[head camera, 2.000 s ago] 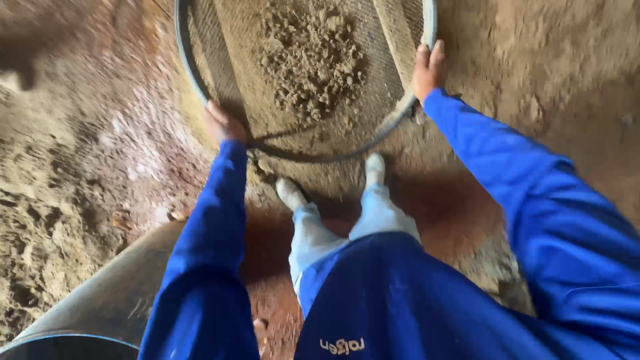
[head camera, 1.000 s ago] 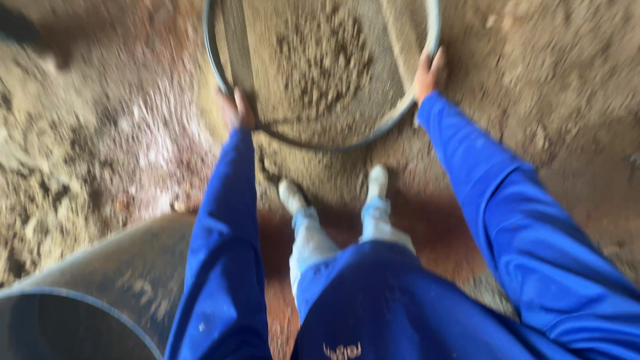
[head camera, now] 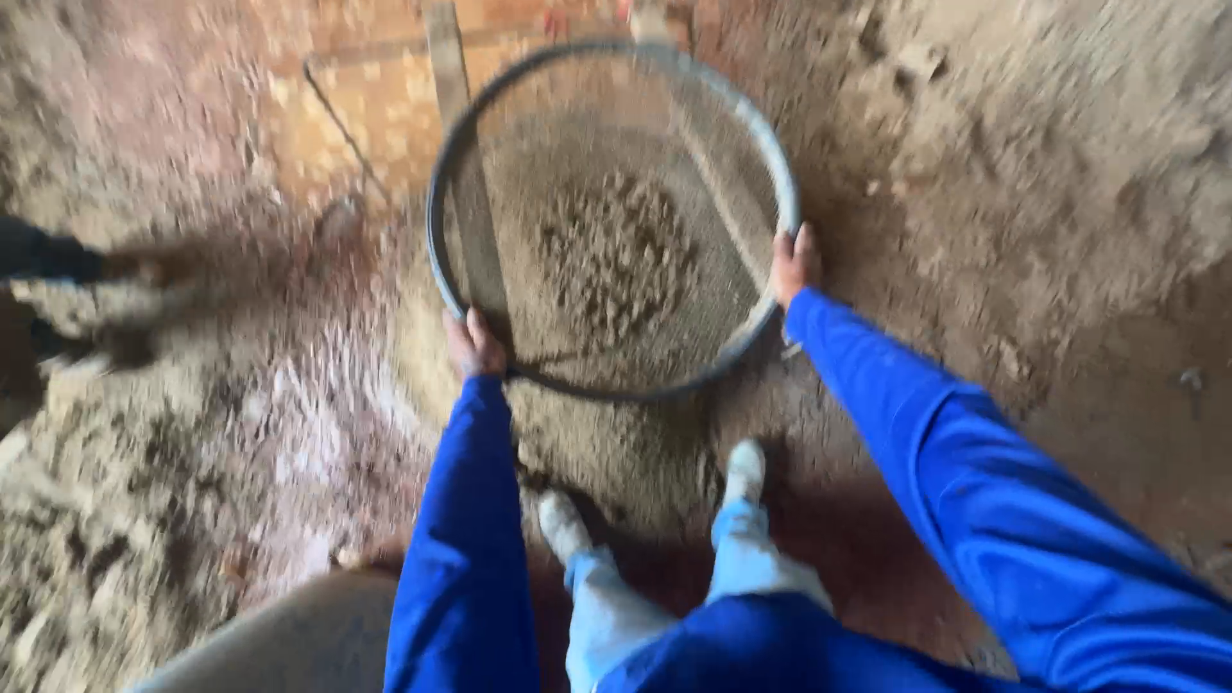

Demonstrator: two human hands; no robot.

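A large round sieve point(head camera: 635, 393) with a grey rim and fine mesh spans the middle of the head view. Clumps of coarse sand point(head camera: 616, 260) lie in a heap on its mesh. My left hand point(head camera: 474, 345) grips the rim at the lower left, and my right hand point(head camera: 793, 264) grips it at the right side. Two wooden strips, a left one point(head camera: 448, 67) and a right one point(head camera: 650, 21), run along the line of the sieve; the left strip shows through the mesh. Fine sand point(head camera: 626, 462) lies on the ground below the near rim, by my feet.
A large barrel-like container point(head camera: 298, 640) stands at the lower left. Rough sand point(head camera: 67, 568) covers the ground at left, and more point(head camera: 1039, 154) lies at right. At the left edge, a person's blurred legs point(head camera: 48, 255) are visible. An orange-brown board point(head camera: 385, 106) lies beyond the sieve.
The view has shifted, so the whole sieve, the board beyond it and a person's legs at left now show. Both hands still grip the rim, and the heap remains on the mesh.
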